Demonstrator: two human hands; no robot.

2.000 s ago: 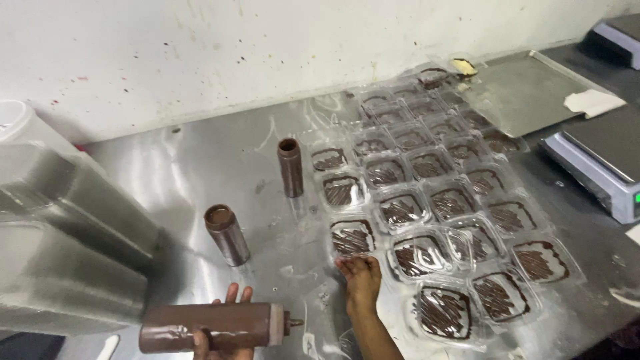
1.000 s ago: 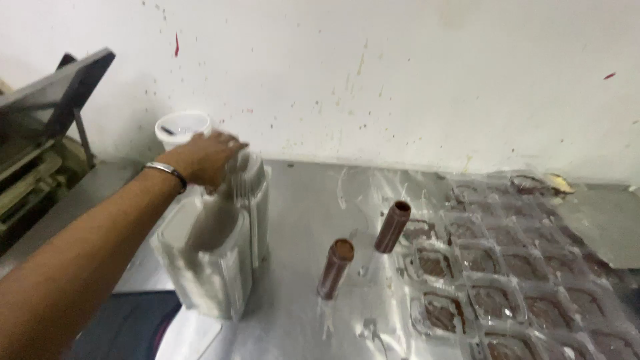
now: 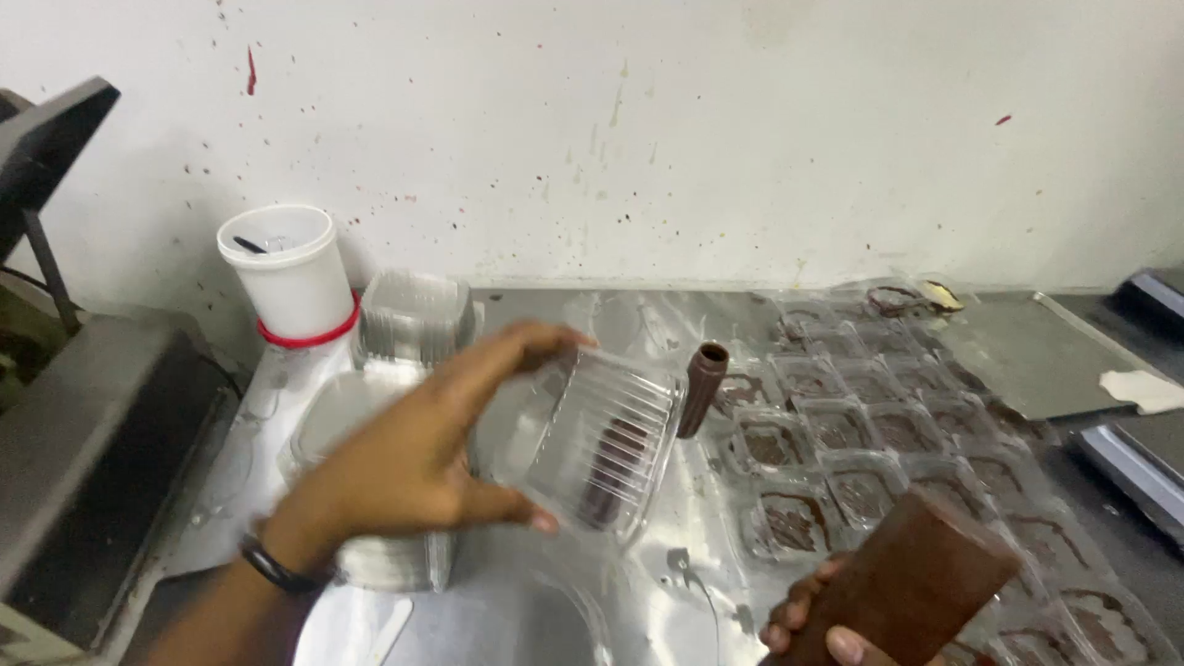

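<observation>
My left hand (image 3: 421,444), reaching in from the lower left with a dark band at its wrist, holds a clear ribbed plastic container (image 3: 601,444) between thumb and fingers, tilted over the steel table. A brown-filled bottle (image 3: 698,388) stands beyond it, and another brown bottle shows through the plastic. At the lower right my right hand (image 3: 814,615) grips a large brown-filled squeeze bottle (image 3: 925,573); its nozzle is not visible. Under and behind that bottle lie rows of clear square containers (image 3: 772,439) with chocolate-brown streaks inside.
Stacks of clear containers (image 3: 416,310) stand at left, beside a white plastic tub (image 3: 291,287) with a red ring at its base. Far left is a dark machine (image 3: 111,481). A metal tray (image 3: 1027,361) with a white cloth or paper (image 3: 1142,390) lies at right, near scale-like devices (image 3: 1133,481).
My left hand, at the container stacks one second ago, has moved right and now holds a clear container. The view has swung left since two seconds ago.
</observation>
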